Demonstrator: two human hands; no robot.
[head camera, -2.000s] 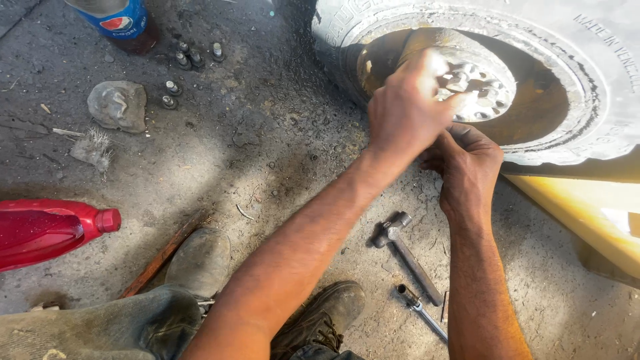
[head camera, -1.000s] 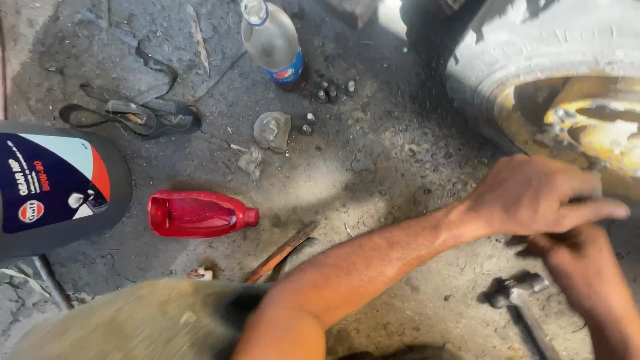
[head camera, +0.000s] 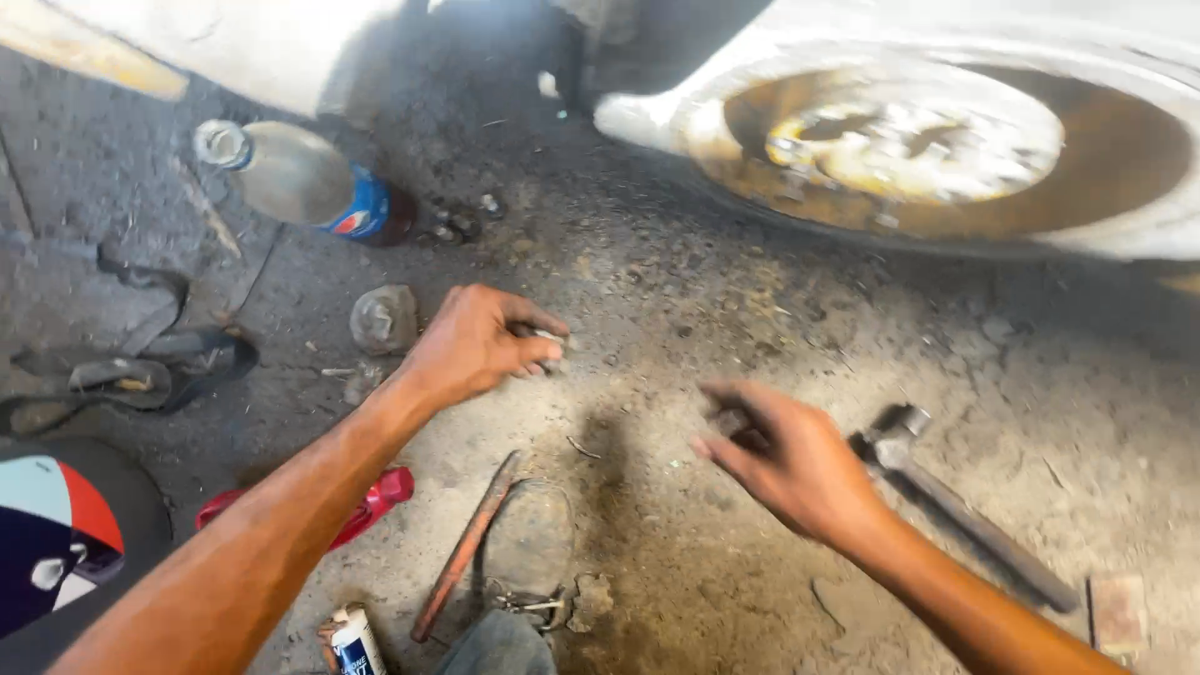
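My left hand, over the ground at the centre, pinches a small metal piece, mostly covered by the fingers and blurred; its exact kind is unclear. To the right, my right hand is apart from it, fingers curled with a gap between thumb and forefinger and nothing visible in them. A ball-peen hammer lies on the ground just right of that hand. At the upper right stands a wheel with a pale tyre and a yellow, brightly lit hub. Several small dark metal pieces lie beside a plastic bottle.
A stone-like lump lies by my left wrist. Below are a red plastic container, a reddish bar, my shoe and a small tube. A large dark oil container and a black strap are at left.
Both hands have left the wheel's side and moved apart. My left hand now holds a small metal piece near the lump. The view has shifted.
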